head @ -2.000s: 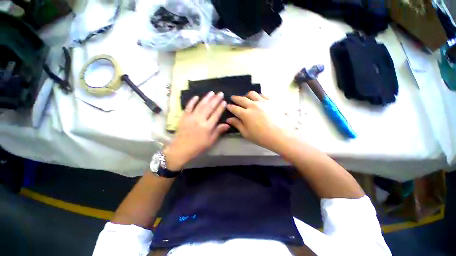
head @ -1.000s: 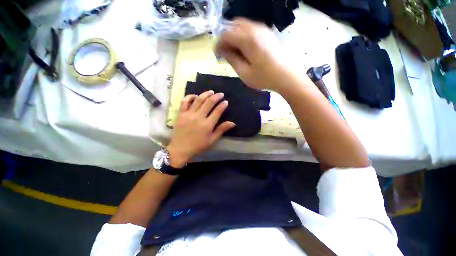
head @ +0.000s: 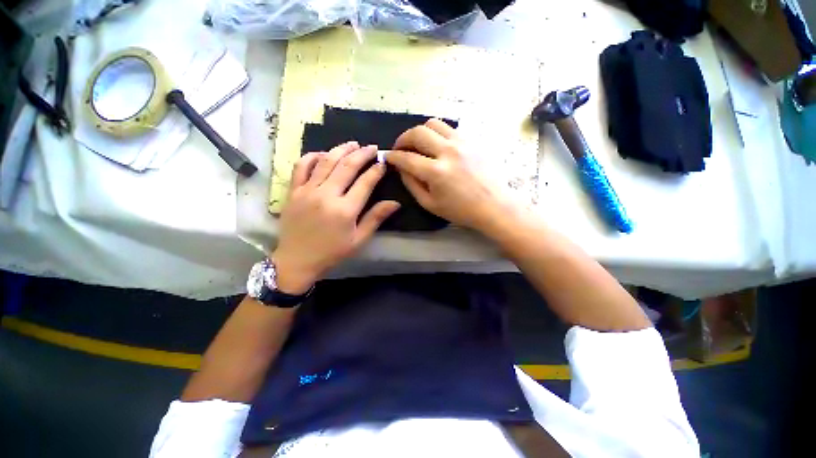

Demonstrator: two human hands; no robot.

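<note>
A black fabric panel lies flat on the pale yellow work board. My left hand lies on the panel's left part, fingers spread and pointing away from me. My right hand is over the panel's right part, its thumb and index fingertip pinched on a tiny silvery-white piece at the panel's middle, beside my left fingertips. What the piece is cannot be told. The hands cover much of the panel.
Right of the board lie a hammer with a blue handle and a black panel stack. At left are a setting punch, a tape roll, white cards and pliers. Clear plastic bags lie behind the board.
My right hand has come down from over the bag area to the panel, now with a tiny piece at its fingertips. My left hand has stayed on the panel.
</note>
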